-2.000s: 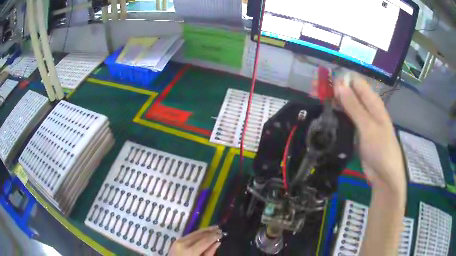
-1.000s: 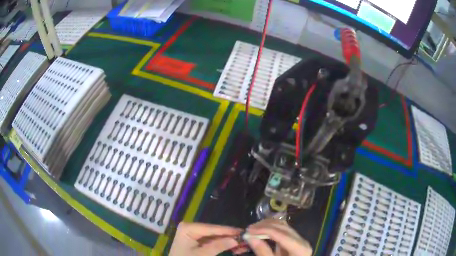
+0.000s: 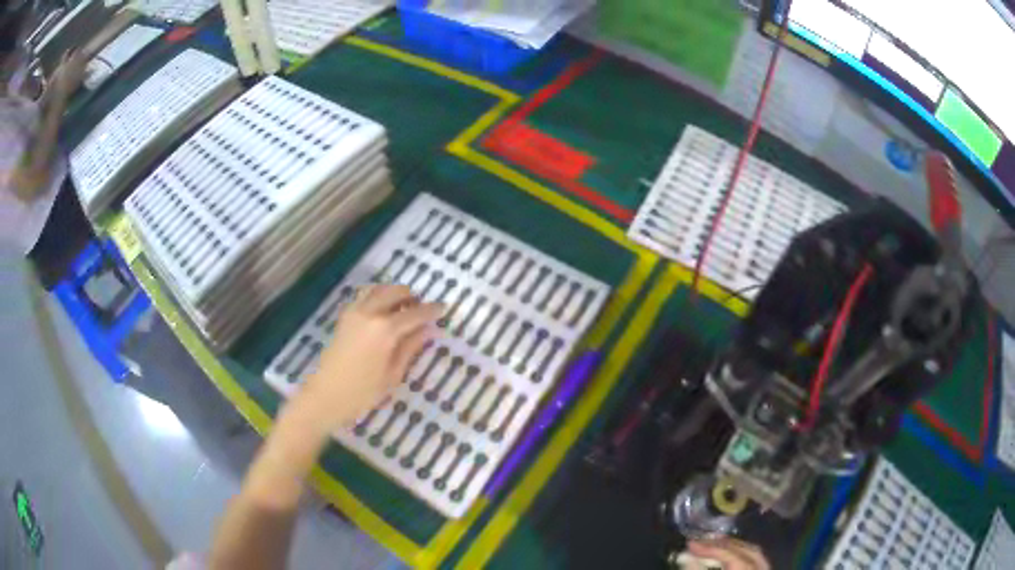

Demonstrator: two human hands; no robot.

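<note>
My left hand (image 3: pixel 387 340) is over the left part of the left tray (image 3: pixel 451 502), with its fingertips down at the rows of dumbbell-shaped modules. Whether it holds a module cannot be seen. My right hand (image 3: pixel 729 553) is cut off by the bottom edge, just below the silvery nest (image 3: pixel 696 509) of the test fixture (image 3: pixel 829 262). A small pale piece shows at its fingertips. The red-gripped clamp lever (image 3: pixel 943 189) stands up at the fixture's top right, with no hand on it. The purple strip (image 3: pixel 545 423) lies along the left tray's right edge.
A tray stack (image 3: pixel 250 178) stands left of the left tray. A spare tray (image 3: pixel 729 206) lies behind the fixture, and the right tray (image 3: pixel 907 523) lies right of it. A red wire (image 3: pixel 740 156) hangs from above. A blue bin (image 3: pixel 467 39) is at the back. Another person's arm (image 3: pixel 45 134) shows far left.
The view has turned left. My hands were together before the nest; my left hand has moved out over the left tray, while my right stays near the nest. Earlier, my right hand left the lever.
</note>
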